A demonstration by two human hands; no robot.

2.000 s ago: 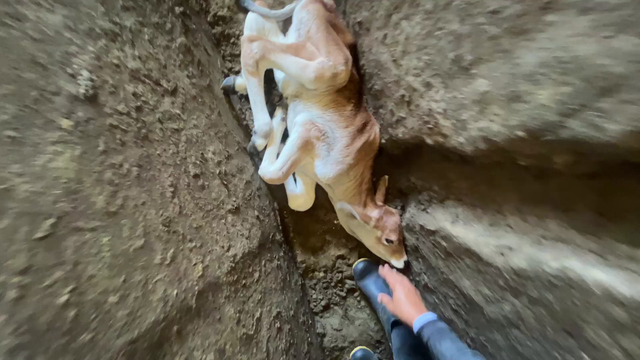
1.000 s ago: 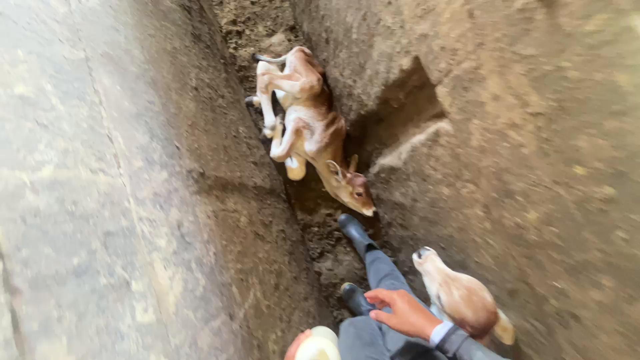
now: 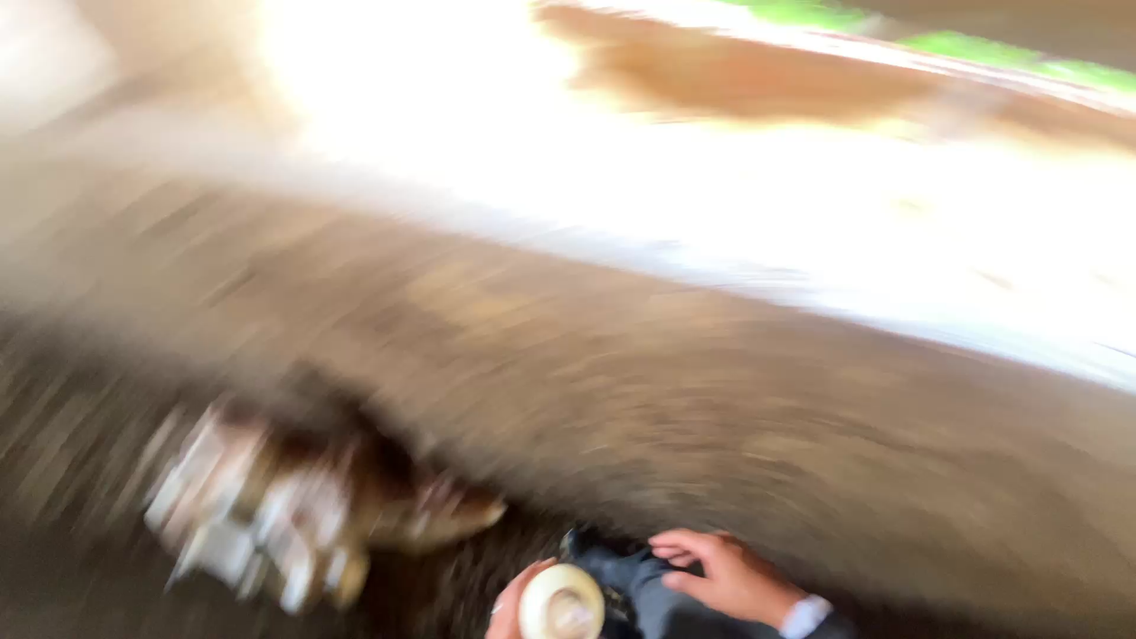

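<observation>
At the bottom edge, my left hand is wrapped around the side of a pale, round-topped container, perhaps a bottle. To its right my right hand hovers over my grey trouser leg, fingers apart and holding nothing. A brown and white calf lies on the dark ground at the lower left, strongly blurred, with its head towards my boot. The underside of the container and most of my left hand are cut off by the frame.
An earthen wall runs across behind the calf and my legs. Beyond its edge is a very bright, overexposed surface, with green patches at the top right. My dark boot is near the calf's head.
The view has swung strongly round. The pale container, partly seen at the bottom edge one second ago, now shows more fully with my left hand. The second calf seen beside my leg is out of view.
</observation>
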